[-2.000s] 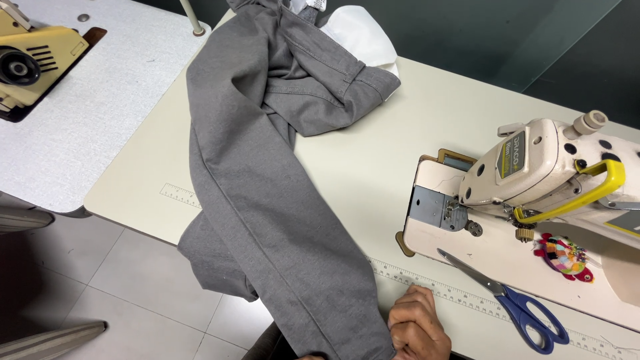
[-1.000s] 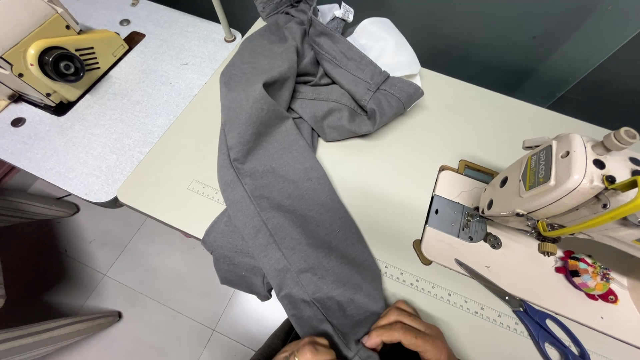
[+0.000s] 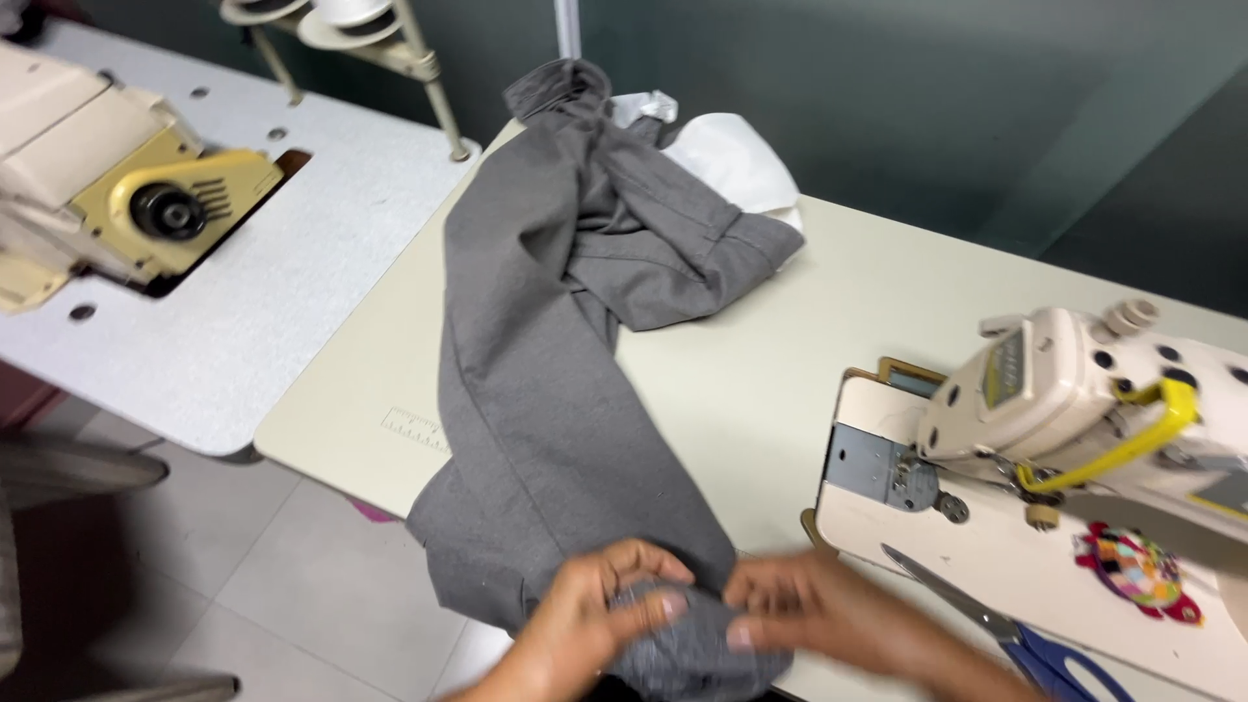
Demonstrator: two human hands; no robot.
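Grey trousers (image 3: 546, 390) lie lengthwise over the sewing table, their waistband at the far edge and white pocket cloth (image 3: 733, 161) showing beside it. At the near end a leg hem is turned back, its lighter inner side (image 3: 682, 648) showing. My left hand (image 3: 614, 604) grips this leg end between thumb and fingers. On the other side of it, my right hand (image 3: 809, 614) pinches the fabric edge, somewhat blurred. Blue-handled fabric scissors (image 3: 1004, 624) rest partly open to the right of my right hand, beside the sewing machine's bed.
An industrial sewing machine (image 3: 1063, 390) with a yellow finger lever stands at right, a patchwork turtle pincushion (image 3: 1136, 570) on its bed. Another machine (image 3: 146, 205) stands on a speckled table at left, near a thread stand (image 3: 419, 68). Ruler markings (image 3: 414, 427) show beside the trousers.
My left hand has come into fuller view, and both hands now hold the leg end, whose inner side is turned outward. The view has shifted toward the left and the far edge.
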